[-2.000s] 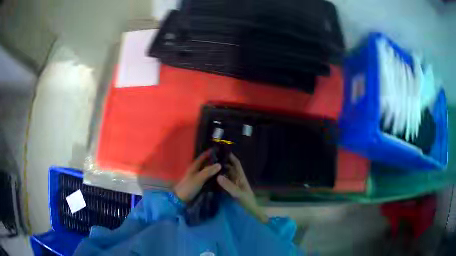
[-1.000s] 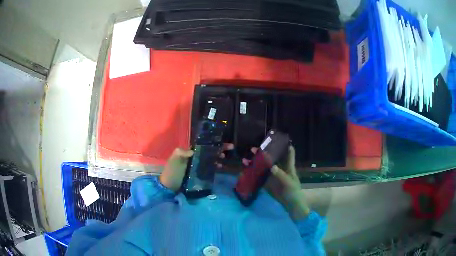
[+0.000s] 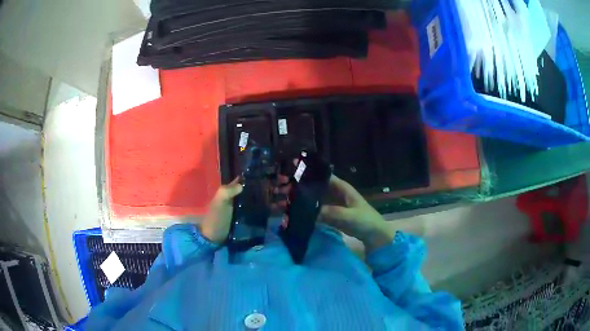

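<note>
My left hand [image 3: 222,210] holds a glossy black handset unit [image 3: 251,205] by its left side, glossy face up. My right hand [image 3: 349,205] holds a second black handset unit [image 3: 305,202] with a small white label near its top end. The two units are close side by side, near my chest and over the tray's front edge. The black blister tray [image 3: 378,145] lies on the red mat. Its two left pockets hold black units with white labels, partly hidden by the held units. The right pockets show no unit.
Stacked black trays [image 3: 259,32] stand at the far edge. A white paper sheet [image 3: 136,74] lies at the mat's [image 3: 155,142] far left. A small blue bin [image 3: 453,84] of upright white sheets is at right. A blue bin [image 3: 87,268] packed with black units is lower left.
The unit in my right hand has moved left, beside the other, and is held more upright; its surface looked reddish before. The view has shifted, so the bench sits further left and higher.
</note>
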